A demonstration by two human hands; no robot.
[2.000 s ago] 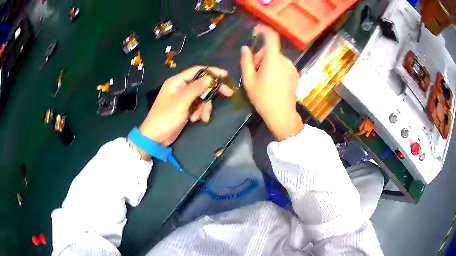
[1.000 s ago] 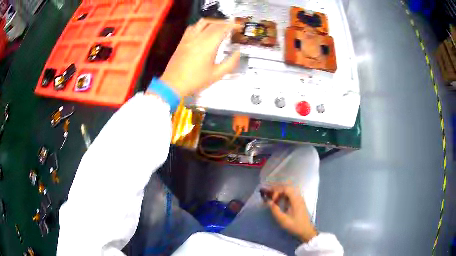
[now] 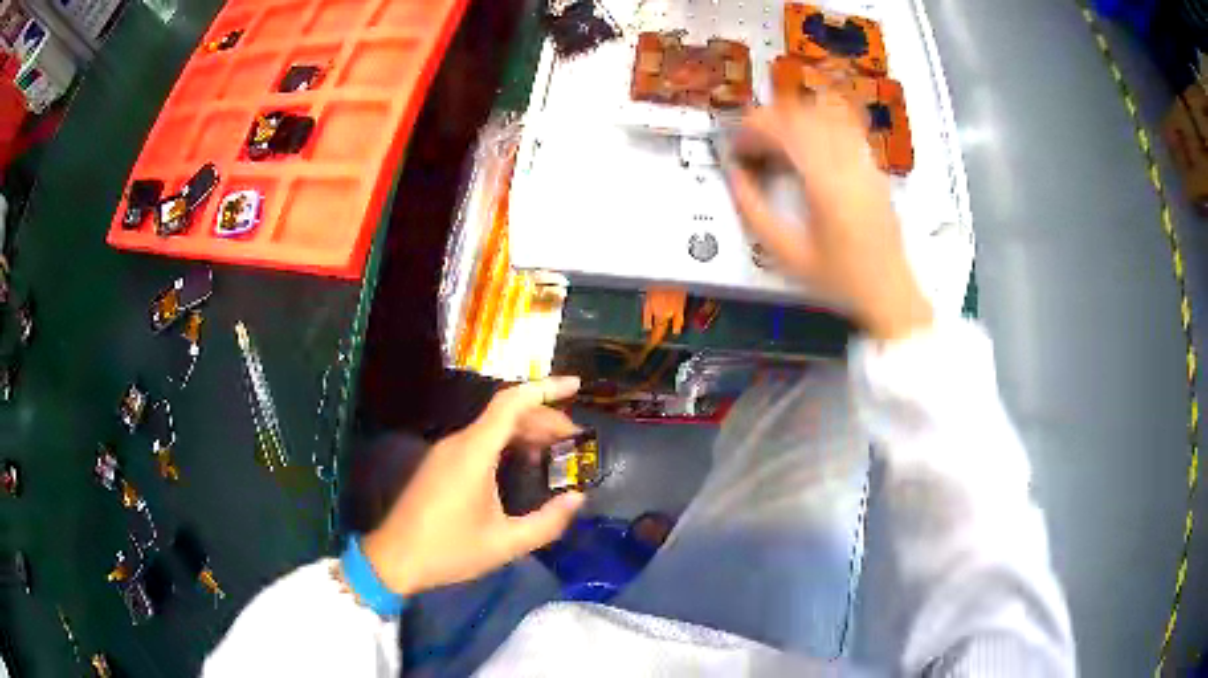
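My left hand is low in front of me, over my lap, and holds a small black housing with gold and white parts inside. My right hand is blurred above the white machine and partly covers the orange-brown fixture block at the right. A dark patch shows near its fingers; I cannot tell if it holds something. The left fixture block on the machine has no housing in it. Another orange-brown block with a dark recess lies behind.
A red-orange tray with several small devices is at the upper left. Tweezers and scattered loose parts lie on the green mat. A bag with yellow-orange strips hangs at the machine's left. A black part sits at the machine's corner.
My left hand has moved from the fixture down over my lap, now with a housing. The left fixture block no longer holds its gold-and-white part. My right hand has risen from my lap to the machine.
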